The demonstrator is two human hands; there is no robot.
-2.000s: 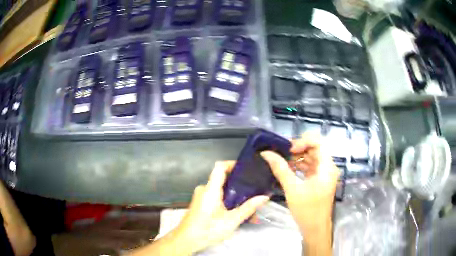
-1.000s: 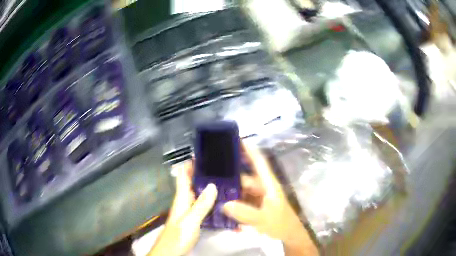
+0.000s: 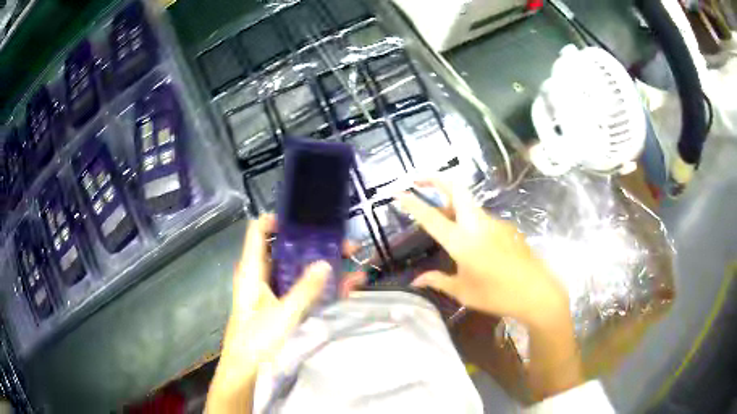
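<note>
My left hand (image 3: 271,299) holds a purple keypad handset (image 3: 317,190) upright, its dark screen facing me, with the thumb over the lower keys. My right hand (image 3: 493,263) is off the handset, to its right, over the near edge of the lens tray (image 3: 478,166). Its fingers are spread and I see nothing in them. The lens tray holds rows of black-framed screen lenses (image 3: 297,113). On the left, the clear phone tray (image 3: 230,190) holds two rows of purple handsets (image 3: 160,154).
A small white fan (image 3: 594,113) stands at the right. Crinkled clear film (image 3: 586,251) lies below it. A white box (image 3: 465,20) is at the top, with a pale cable (image 3: 485,117) beside the lens tray. A thick black hose (image 3: 687,89) curves at the far right.
The view has swung toward the right, bringing the fan and film further in. My right hand has let go of the handset and moved right. My left hand still holds it.
</note>
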